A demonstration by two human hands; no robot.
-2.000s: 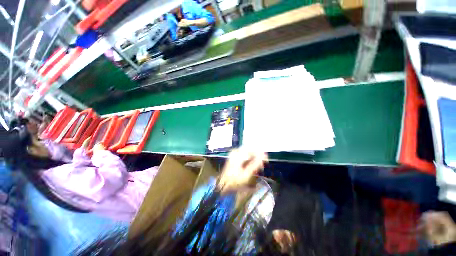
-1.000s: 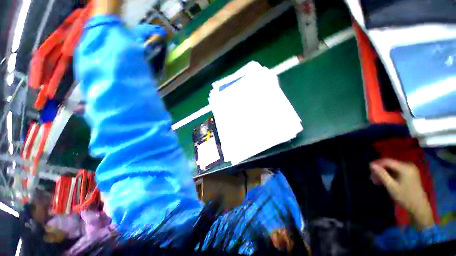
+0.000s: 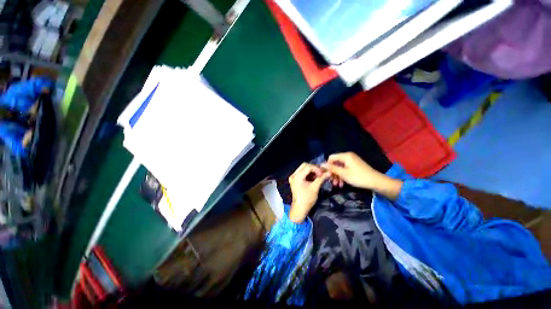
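Note:
My left hand [image 3: 306,186] and my right hand [image 3: 348,171] meet over my lap, fingertips pinched together. A small, shiny, clear bit [image 3: 321,162] shows between the fingertips, too small and blurred to name surely; it may be a clear bag or film. Both hands seem to hold it. A stack of white sheets [image 3: 188,130] lies on the green bench, with a blue strip showing near its upper left edge. An open tablet body [image 3: 151,188], black with a yellow strip, lies beside the stack and is partly hidden by it.
White-edged panels with a blue surface [image 3: 356,24] lie over an orange-red tray [image 3: 300,51] at the top. A red tray [image 3: 402,128] is right of my lap. A brown cardboard box [image 3: 261,208] is left of it. Red trays [image 3: 99,279] stand lower left. A person's blue sleeve [image 3: 24,90] shows far left.
The view has swung to the right and down. My left arm, raised across the view before, is now lowered to my lap, and my right hand has come to meet it.

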